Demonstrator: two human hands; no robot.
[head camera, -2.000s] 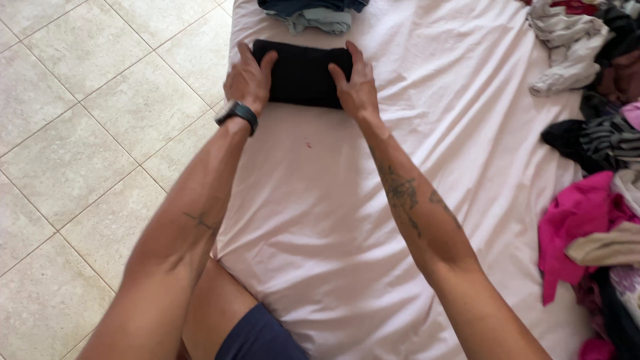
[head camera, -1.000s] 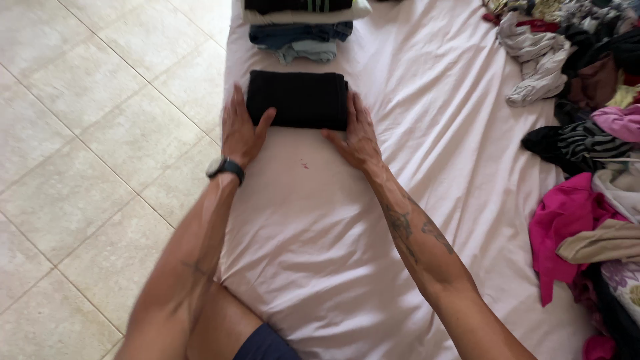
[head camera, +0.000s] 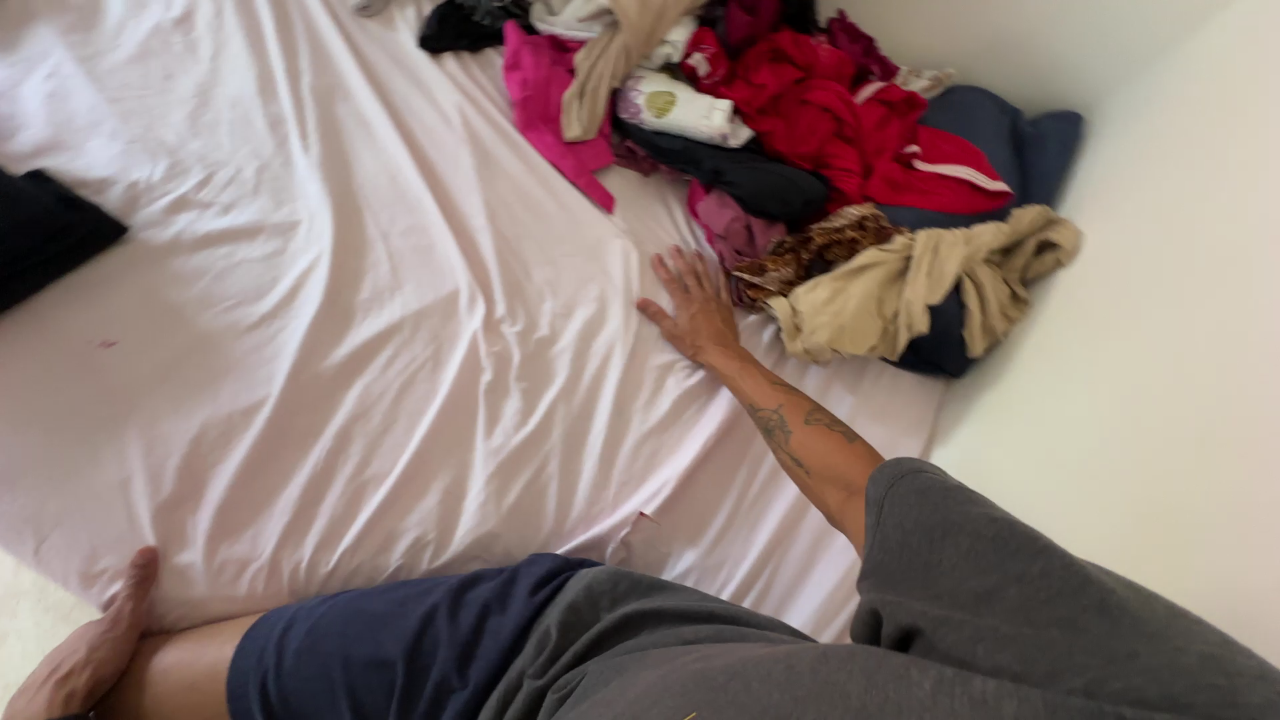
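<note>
My right hand (head camera: 697, 312) lies with its fingers spread on the pale pink bed sheet (head camera: 400, 350), holding nothing. Just beyond its fingertips are a mauve garment (head camera: 735, 228) and a brown patterned cloth (head camera: 825, 250); a beige garment (head camera: 880, 300) lies to its right. At the lower left, my left hand (head camera: 95, 650) rests by my bare knee at the bed's edge, empty, its thumb apart and its other fingers partly hidden. A folded black garment (head camera: 50, 235) sits at the left edge of the view, away from both hands.
A loose heap holds a magenta garment (head camera: 545, 95), a red garment with white stripes (head camera: 800, 110), a black garment (head camera: 740, 175) and a white printed packet (head camera: 680, 108). Dark blue fabric (head camera: 975, 130) lies by the white wall (head camera: 1130, 350). Pale floor shows at the lower left.
Both hands have left the folded black garment they were touching. My right hand has moved right to the clothes heap, my left back to my knee. The view has swung right.
</note>
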